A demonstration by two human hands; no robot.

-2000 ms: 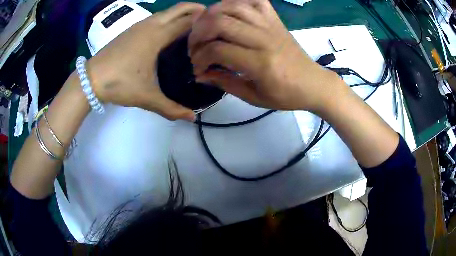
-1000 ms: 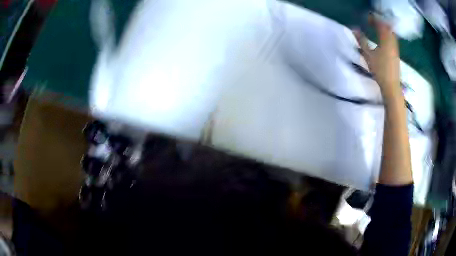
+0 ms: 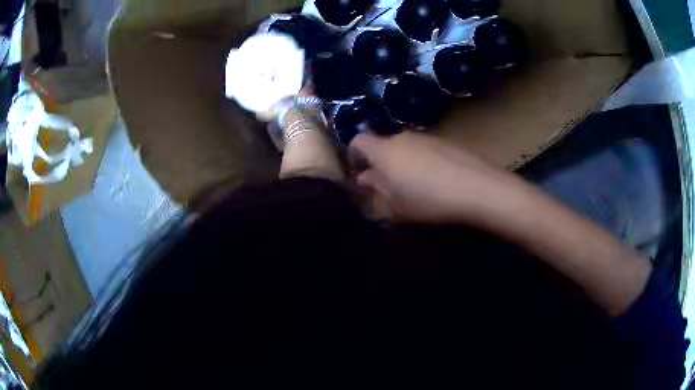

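A white round-ended security camera [image 3: 265,75] is over the left part of a brown carton [image 3: 171,107]. My left hand [image 3: 293,100], with a beaded bracelet at the wrist, holds it from below; most of the fingers are hidden behind it. My right hand [image 3: 396,171] is blurred, fingers curled, beside the near edge of the packed cameras; whether it holds anything is unclear. Several cameras with glossy black ball heads [image 3: 379,50] stand close together in the carton.
White crumpled strips [image 3: 47,141] lie at the left on brown cardboard. A pale sheet [image 3: 114,209] is beside the carton at lower left. A dark bin or bag with clear plastic [image 3: 610,194] is at the right. My dark clothing fills the bottom.
The view has swung from the white board on the bench to the carton. Both hands are now at the carton, the left with a white camera.
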